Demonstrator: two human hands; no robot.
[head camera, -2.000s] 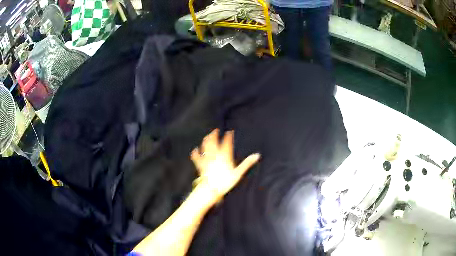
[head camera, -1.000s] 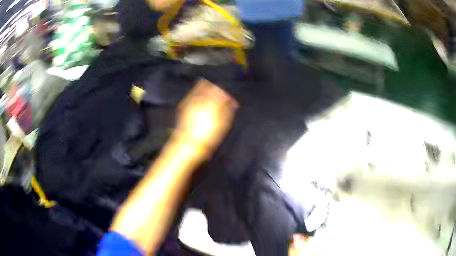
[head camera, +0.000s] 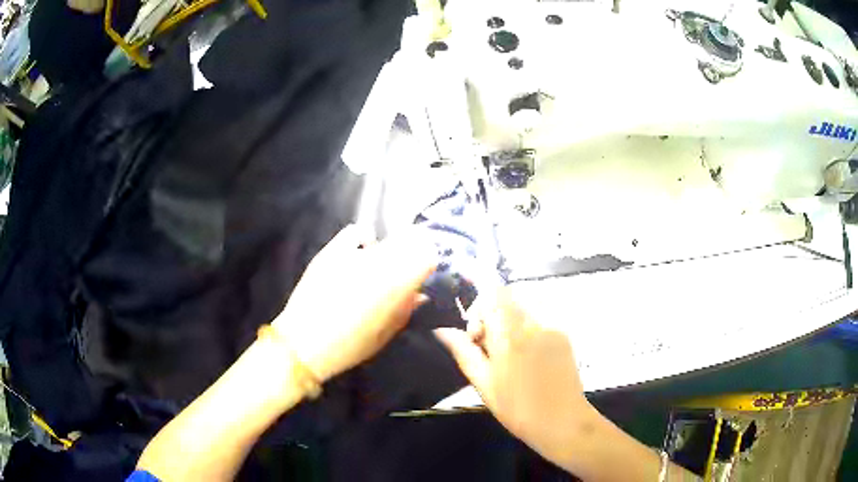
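Observation:
A large dark garment (head camera: 245, 188) covers the left side and runs to the sewing machine. A small, shinier blue-navy fabric piece (head camera: 452, 226) lies in bright glare at the needle area. My left hand (head camera: 353, 301) rests on the cloth just left of the needle area, its fingertips at the small piece; glare hides whether it grips. My right hand (head camera: 517, 367) is in front of the needle area, thumb and fingers bent close together at the cloth's edge. A thin pale tip shows by its fingers, too washed out to name.
The white JUKI sewing machine (head camera: 659, 141) fills the upper right, with its bed and curved table edge (head camera: 696, 358) below. A yellow-edged box or stand (head camera: 781, 424) is at the lower right. Yellow frame bars (head camera: 141, 42) show at the upper left.
The view has swung right and down to the machine. My left hand has moved from the spread garment to the needle area. My right hand, barely in view before, now shows fully there.

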